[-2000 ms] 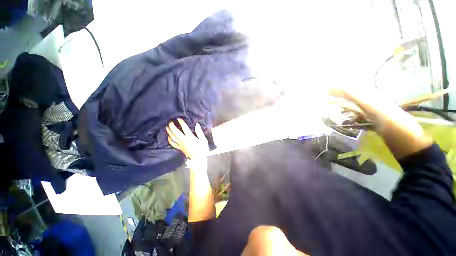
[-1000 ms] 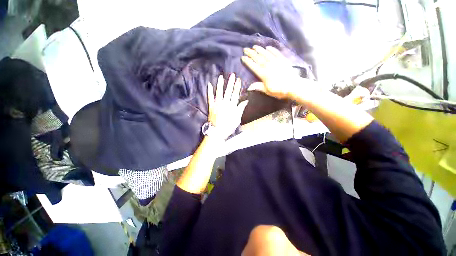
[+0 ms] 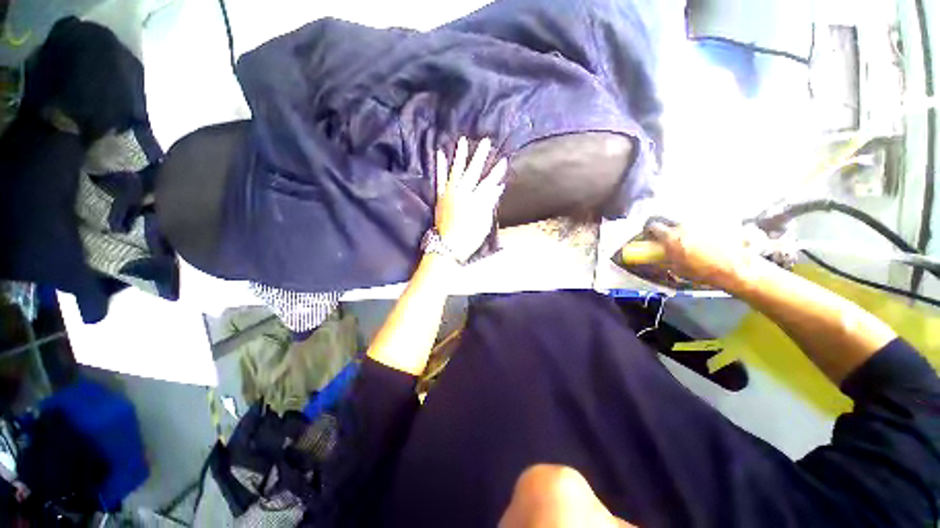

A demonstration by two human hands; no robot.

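Observation:
The navy garment point(image 3: 361, 196) lies wrinkled over the dark padded buck point(image 3: 204, 196). The buck's rounded left end and a dark stretch right of my left hand show bare, framed by a curved navy edge. Checked lining point(image 3: 297, 307) hangs below the garment's front edge. My left hand point(image 3: 469, 201) lies flat on the garment, fingers apart, beside the bare stretch. My right hand point(image 3: 685, 253) is closed round the yellowish handle of the steam iron point(image 3: 644, 254) at the board's right end. The iron's soleplate is mostly hidden.
A navy and checked heap point(image 3: 108, 196) lies at the left. A worn brown patch point(image 3: 567, 233) shows on the pale board. Black hose point(image 3: 855, 213) runs at the right above yellow material point(image 3: 814, 330). A blue crate point(image 3: 93, 443) and cloth pieces point(image 3: 294, 361) are low at the left.
My right hand has left the garment, moved right and taken hold of the iron. My left hand stays on the cloth. The curved opening now shows more of the dark buck.

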